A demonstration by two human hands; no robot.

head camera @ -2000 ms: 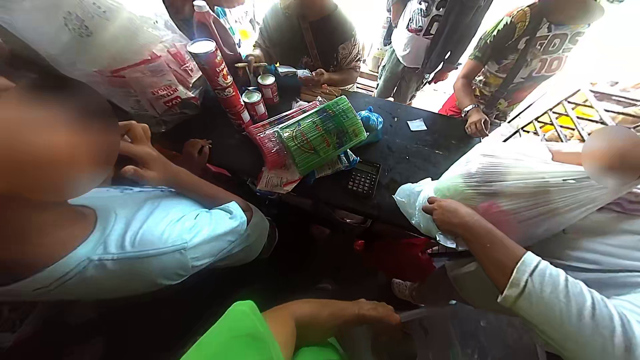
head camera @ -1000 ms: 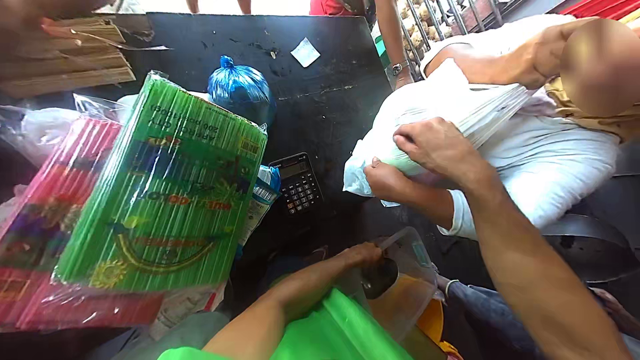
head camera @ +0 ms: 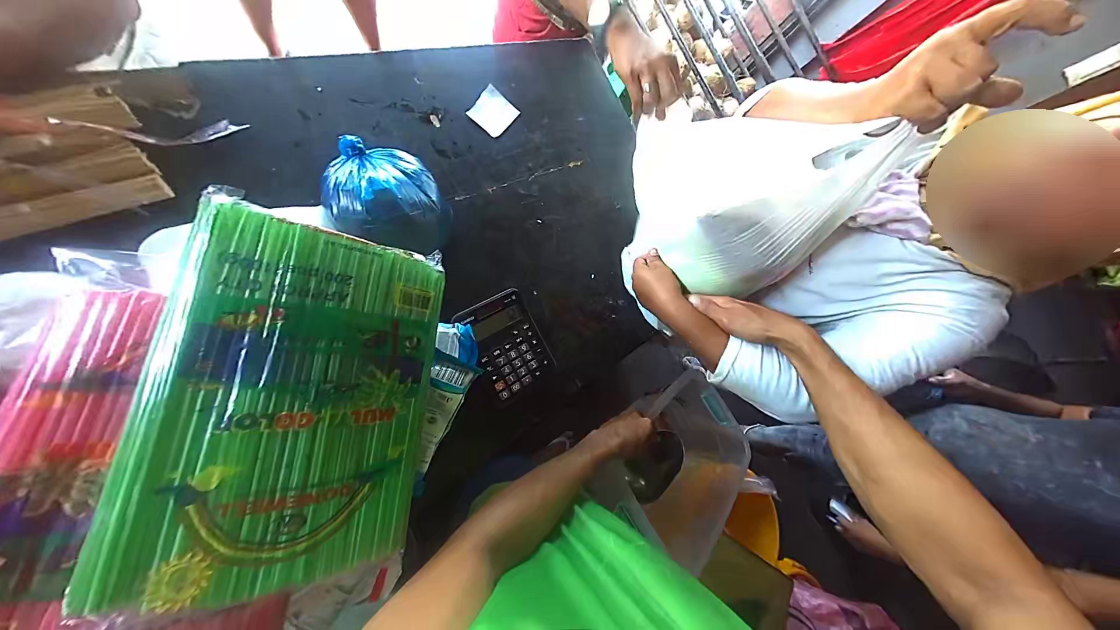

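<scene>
My left hand [head camera: 632, 430], low in the middle of the view, grips the rim of a clear plastic container [head camera: 713, 437]. A dark rounded thing and something orange show in or through it. To the upper right, my right hand [head camera: 744, 319] lies around the forearm [head camera: 687, 315] of a person in white clothes, its fingers partly hidden. That person's hand [head camera: 654, 273] presses on a full white plastic bag [head camera: 735, 210], whose handles are stretched to the right. A calculator [head camera: 505, 346] lies on the black table [head camera: 542, 210], left of my hands.
At left, a packet of green drinking straws [head camera: 289, 394] overlaps a pink packet [head camera: 70, 411]. A knotted blue plastic bag [head camera: 381, 188] and a white paper square [head camera: 493, 111] are on the table. Another person's hand [head camera: 646, 74] is beside metal bars [head camera: 700, 44]. A yellow container [head camera: 754, 525] sits below.
My right hand has moved from over the other person's hand at the white bag down onto the forearm. My left hand keeps hold of the clear container. The view has swung closer over the table.
</scene>
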